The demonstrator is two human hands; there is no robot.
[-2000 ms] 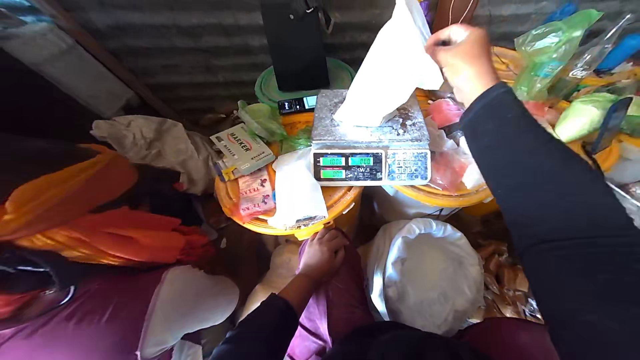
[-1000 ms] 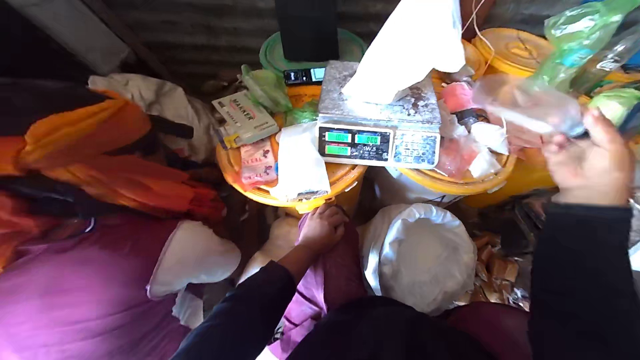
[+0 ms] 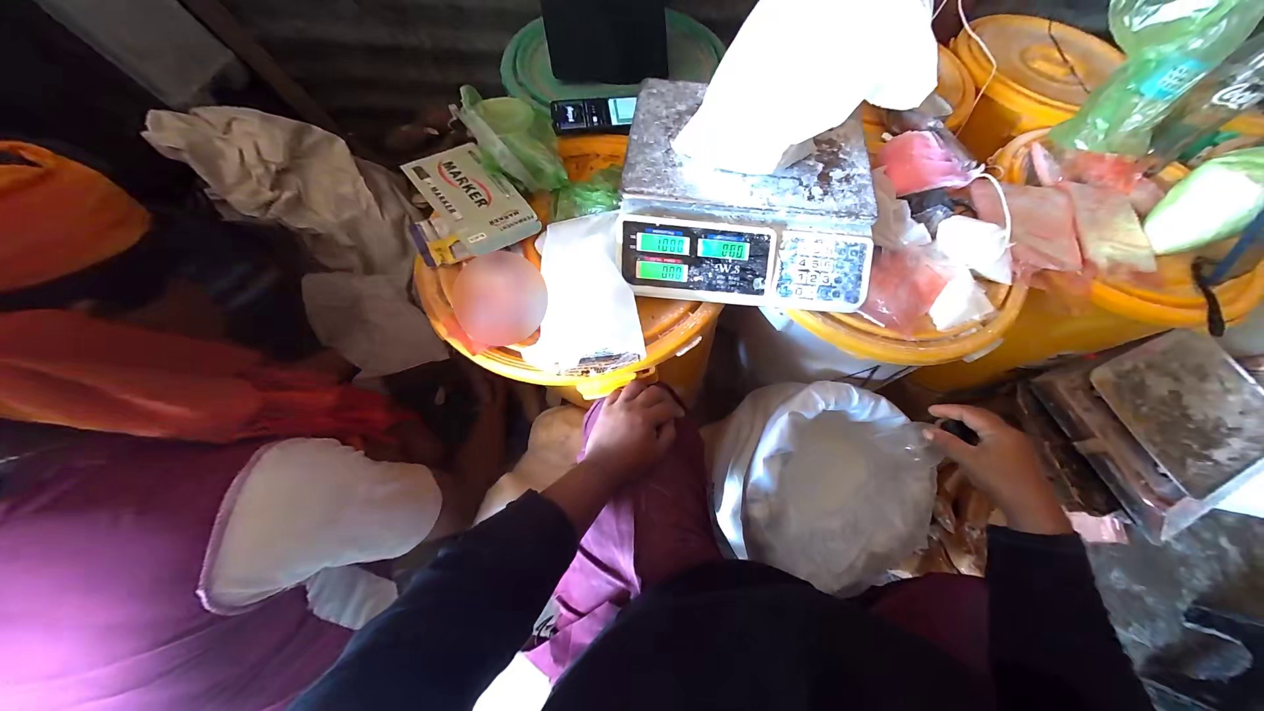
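Observation:
My left hand (image 3: 632,425) lies loosely bent on my purple-clad knee, just below the yellow bucket rim (image 3: 583,380), with nothing visible in it. At the right edge of an open white sack (image 3: 736,474), my right hand (image 3: 992,459) grips the dark handle of what looks like a clear plastic scoop (image 3: 916,441). The scoop's front part blends with the sack's liner. Pale, fine contents (image 3: 839,494) show inside the sack. A filled white bag (image 3: 810,79) stands on the metal pan of a digital scale (image 3: 696,259), its display lit. Neither hand touches the bag.
Yellow lidded buckets (image 3: 1037,59) stand behind and right. A marker box (image 3: 469,202), green plastic bag (image 3: 513,138) and white sheet (image 3: 592,296) lie left of the scale. Plastic packets (image 3: 1027,227) cover the right lids. A second scale (image 3: 1175,415) sits lower right; a person (image 3: 148,583) sits at left.
My right hand was at the top of the white bag, then out to the right with the clear scoop; now it is down at the sack. My left hand stays on my knee.

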